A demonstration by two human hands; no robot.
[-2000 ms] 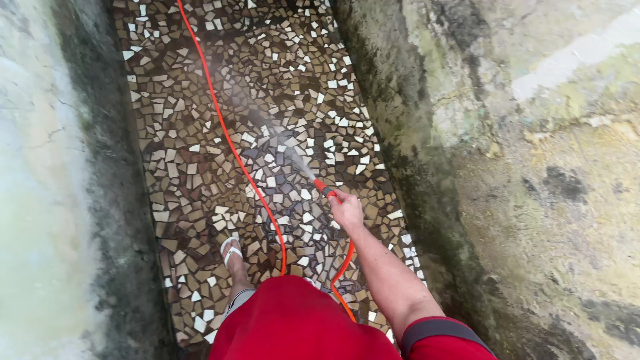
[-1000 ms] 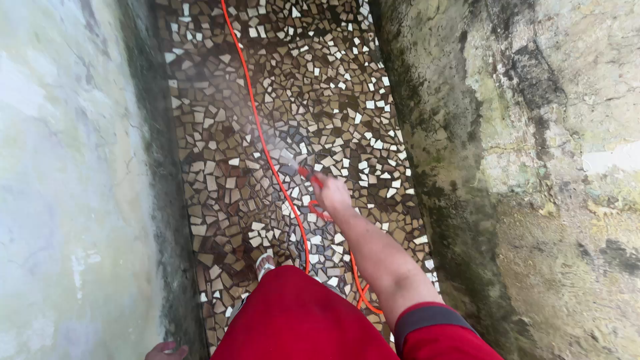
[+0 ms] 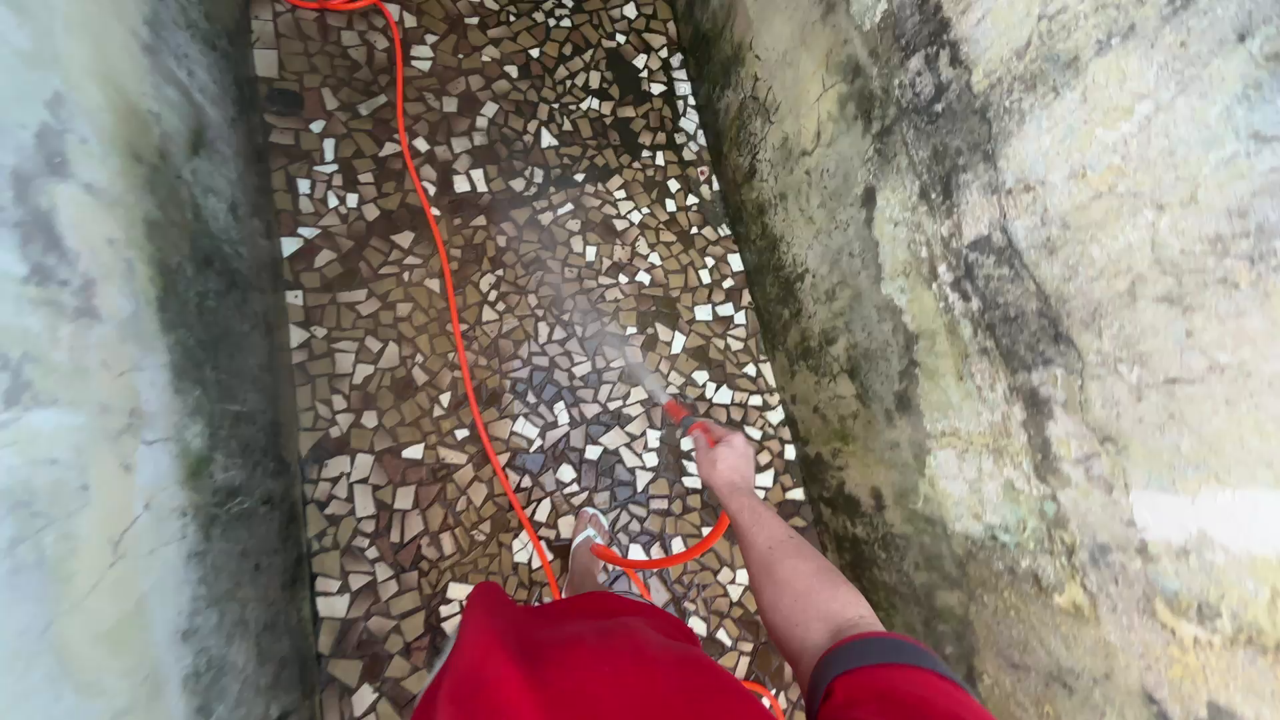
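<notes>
My right hand (image 3: 724, 462), at the right of centre, grips an orange and grey hose nozzle (image 3: 682, 412). A misty spray of water (image 3: 640, 370) leaves its tip toward the upper left, over the mosaic floor (image 3: 380, 340) of broken tiles. From below the hand an orange garden hose (image 3: 455, 310) loops past my sandalled foot (image 3: 588, 545); a long length of it lies up the floor to a bend at the top left. My left hand is out of view.
A mottled, stained wall (image 3: 1000, 330) rises close on the right. Another stained wall (image 3: 100, 380) stands on the left, with a dark lower part. A small dark round thing (image 3: 284, 100) is on the floor beside it, near the top.
The view has shifted, and the hose's bend at the top left now shows. My left hand, seen at the bottom left one second ago, has left the view. The spray continues.
</notes>
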